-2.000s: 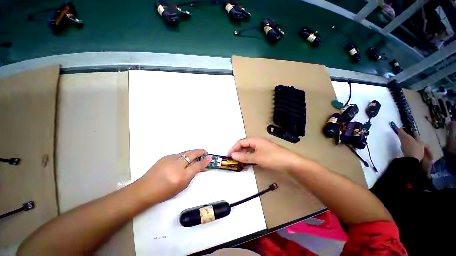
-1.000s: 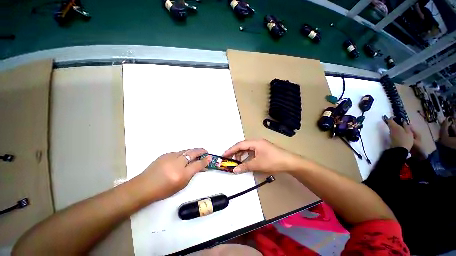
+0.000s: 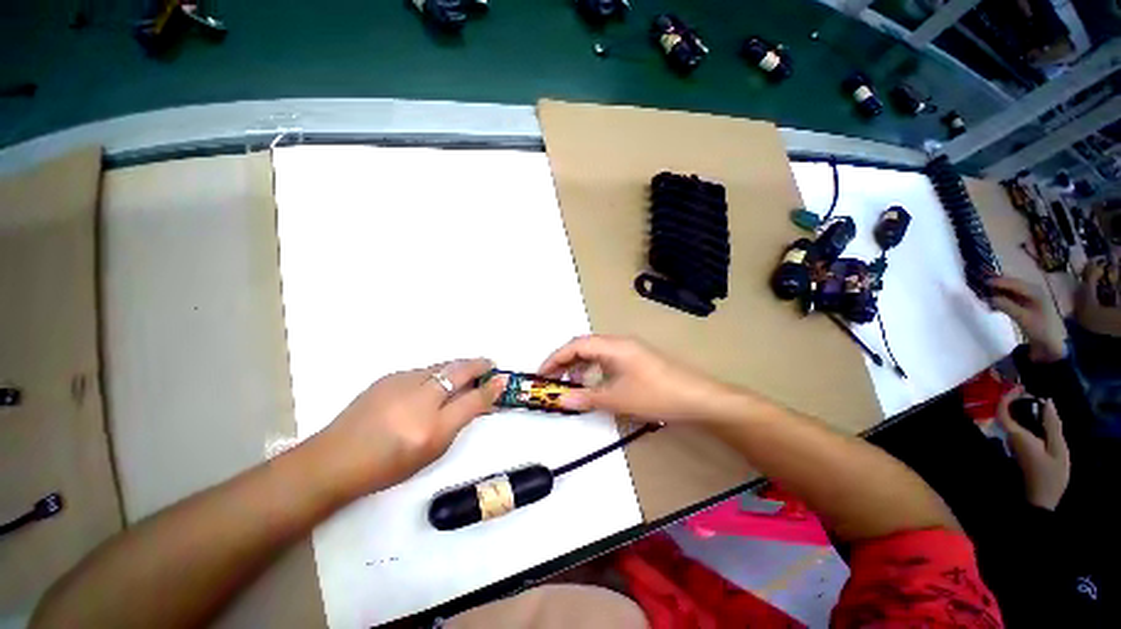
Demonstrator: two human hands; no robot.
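Observation:
An open black housing shell [image 3: 536, 392] with a green circuit board and a yellow-orange insert lies over the white work sheet [image 3: 424, 264]. My left hand [image 3: 424, 412] holds its left end, fingertips on the green board. My right hand [image 3: 627, 378] holds its right end, with thumb and fingers on the yellow part. The fingers hide both ends of the shell. A closed black unit [image 3: 492, 495] with a tan band lies on the sheet below the hands, its cable pointing to the upper right.
Stacked black covers [image 3: 688, 240] lie on the right cardboard [image 3: 590, 160]. A cluster of units [image 3: 830, 277] lies further right, beside a neighbouring worker's hands [image 3: 1030, 313]. A green conveyor belt [image 3: 307, 62] with spaced units runs along the back. Two cable plugs [image 3: 47, 506] show at the left edge.
Both hands keep hold of the shell; the right fingers have shifted slightly on it. The whole view has shifted a little. The neighbour's hands have moved, and one now holds a dark piece.

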